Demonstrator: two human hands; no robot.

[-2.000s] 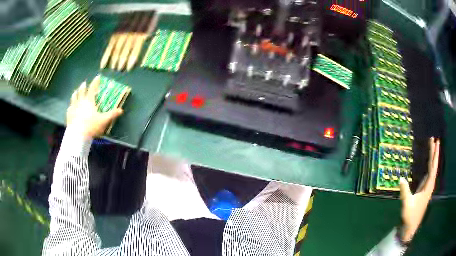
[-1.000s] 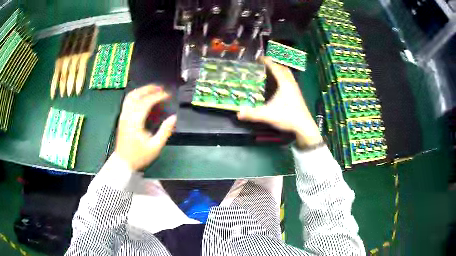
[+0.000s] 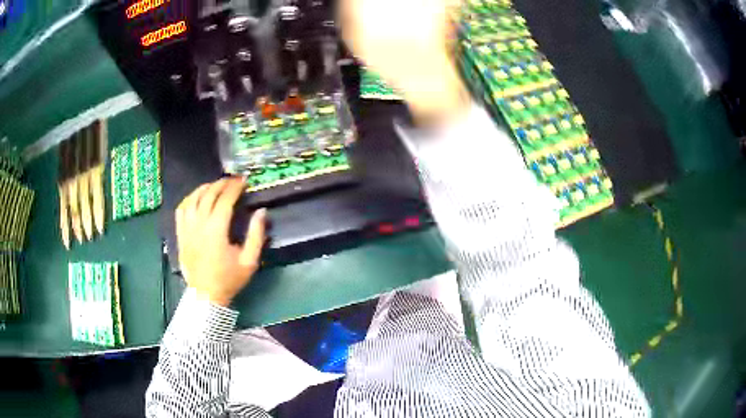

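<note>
A green circuit board panel (image 3: 298,167) lies in the seat under the clear pressure plate (image 3: 286,122) of the black test fixture (image 3: 319,216). My left hand (image 3: 214,237) rests on the fixture's front left, fingertips by the panel's left corner, fingers apart and holding nothing. My right hand (image 3: 405,49) is blurred, raised at the top edge right of the clear plate and partly cut off; whether it grips anything cannot be told.
A large board stack (image 3: 544,122) stands at right beside a black mat (image 3: 597,90). At left are brushes (image 3: 82,196), a flat green board (image 3: 137,175), a small board stack (image 3: 94,302) and another stack (image 3: 12,237) at the edge. Red digital meters (image 3: 164,33) glow at upper left.
The panel has gone from my right hand into the seat under the clear plate. My right hand has moved up and away from it. My left hand has come onto the fixture. The view has shifted.
</note>
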